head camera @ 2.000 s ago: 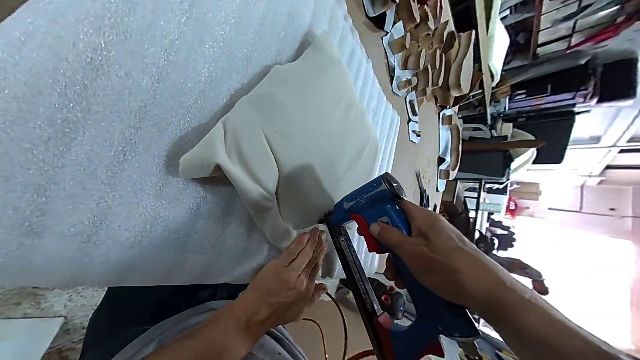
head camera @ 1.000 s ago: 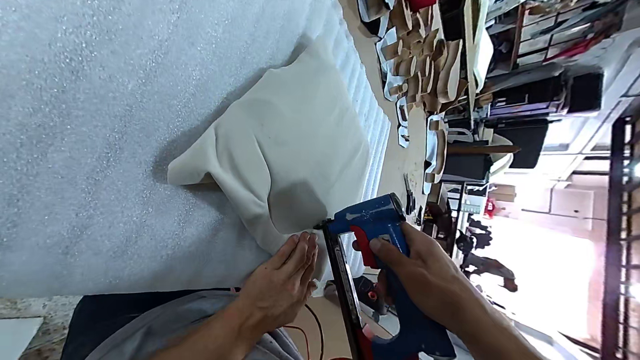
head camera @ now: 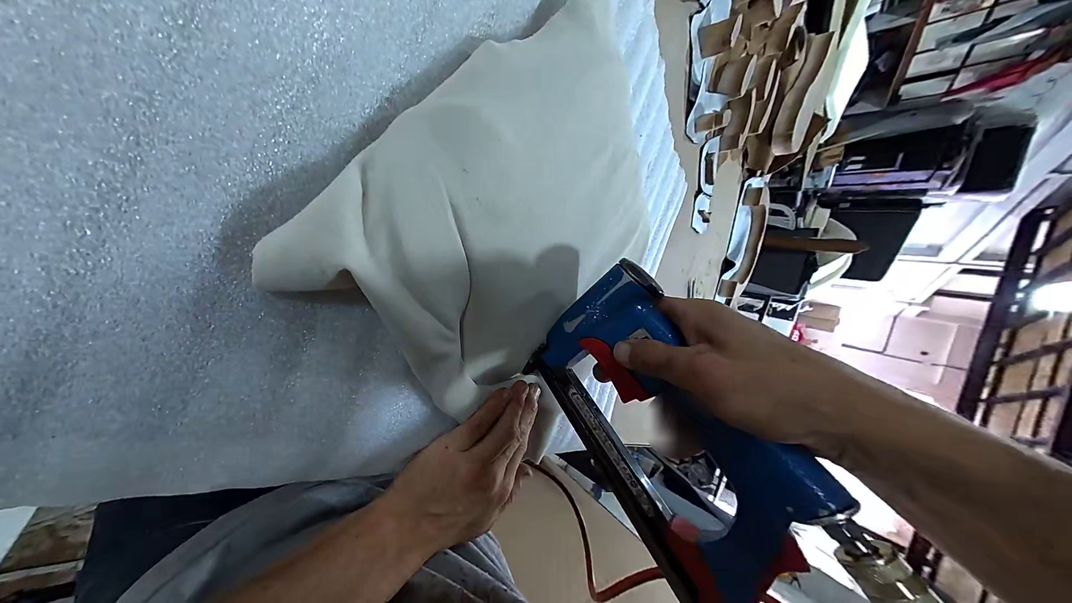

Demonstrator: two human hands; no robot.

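Note:
My right hand (head camera: 729, 360) grips a blue and red pneumatic staple gun (head camera: 615, 314), with a finger at its red trigger. The gun's nose meets the near edge of a padded piece covered in cream upholstery material (head camera: 536, 159), which lies on white foam sheeting (head camera: 151, 209). My left hand (head camera: 469, 465) presses the folded edge of the cover just beside the nose, fingers together and the fingertips on the material. Creases run from that edge into the cover, and one corner sticks out to the left. What lies beneath the cover is mostly hidden.
A red air hose (head camera: 586, 544) hangs below the staple gun. Past the foam's edge, several curved wooden pieces (head camera: 758, 75) crowd the bench at the upper right. Black cases (head camera: 888, 239) and metal racks (head camera: 1017, 335) stand farther off.

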